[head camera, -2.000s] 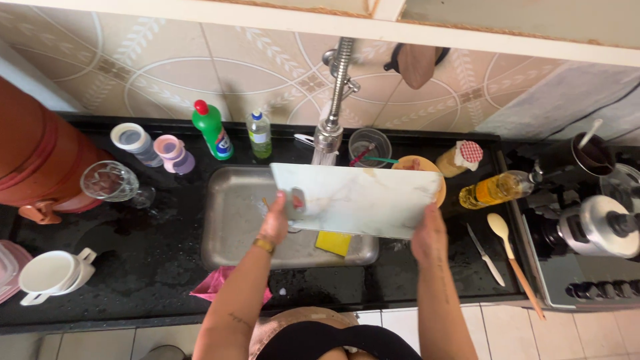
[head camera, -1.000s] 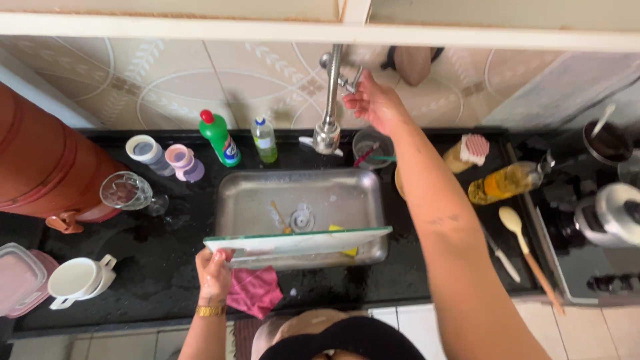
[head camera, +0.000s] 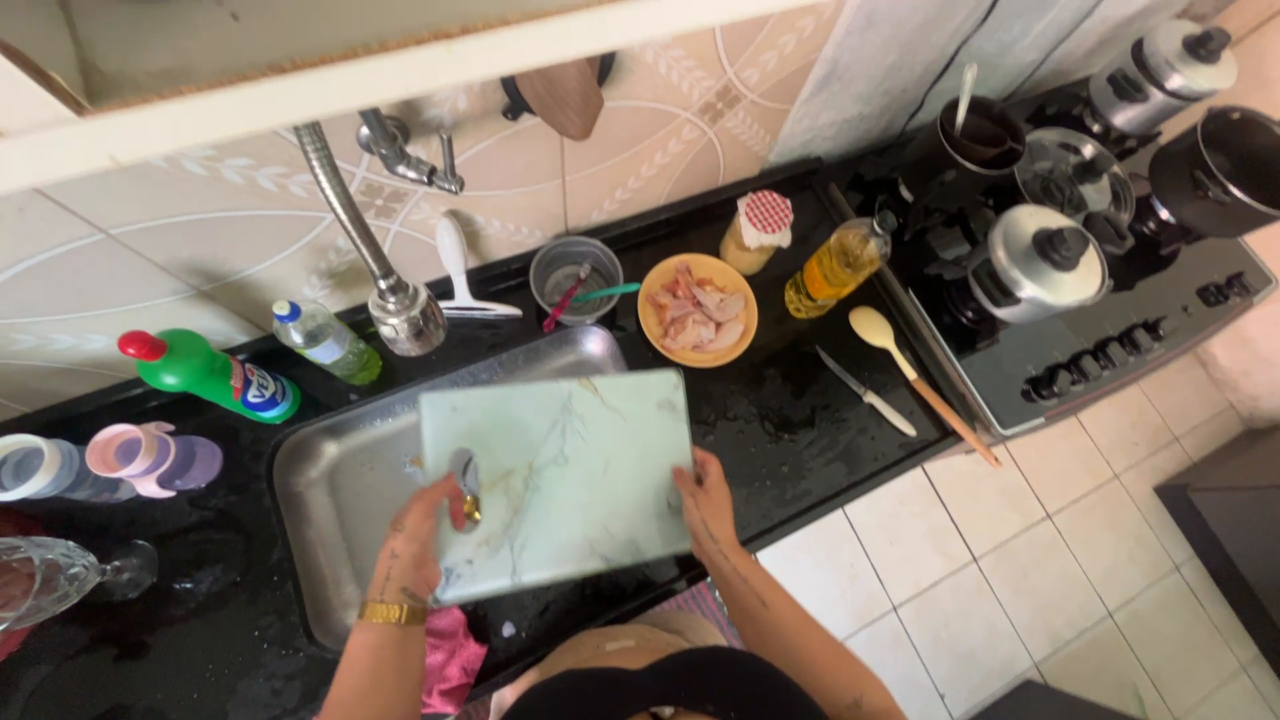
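A marbled glass cutting board (head camera: 565, 480) is held level over the right part of the steel sink (head camera: 340, 540). My left hand (head camera: 440, 515) grips its left edge near an oval hole, with a gold band at the wrist. My right hand (head camera: 702, 495) holds the board's right edge. Above the sink hangs the spray head (head camera: 405, 315) of a flexible metal faucet, with no water seen running. Beyond the board stands a yellow bowl of raw chicken pieces (head camera: 698, 310). A pink cloth (head camera: 452, 660) lies at the counter's front edge, partly behind my left forearm.
Green detergent bottle (head camera: 215, 375), clear bottle (head camera: 330, 340) and cups (head camera: 150, 460) stand left; a glass goblet (head camera: 60, 580) is nearer. Right are a plastic tub (head camera: 575, 280), jar (head camera: 757, 230), oil bottle (head camera: 838, 265), knife (head camera: 868, 392), spoon (head camera: 920, 380) and stove with pots (head camera: 1040, 262). A shelf edge (head camera: 400, 90) overhangs.
My right hand has come down from the faucet tap to the board's right edge. The board has turned from edge-on to face-up. The view has swung toward the stove.
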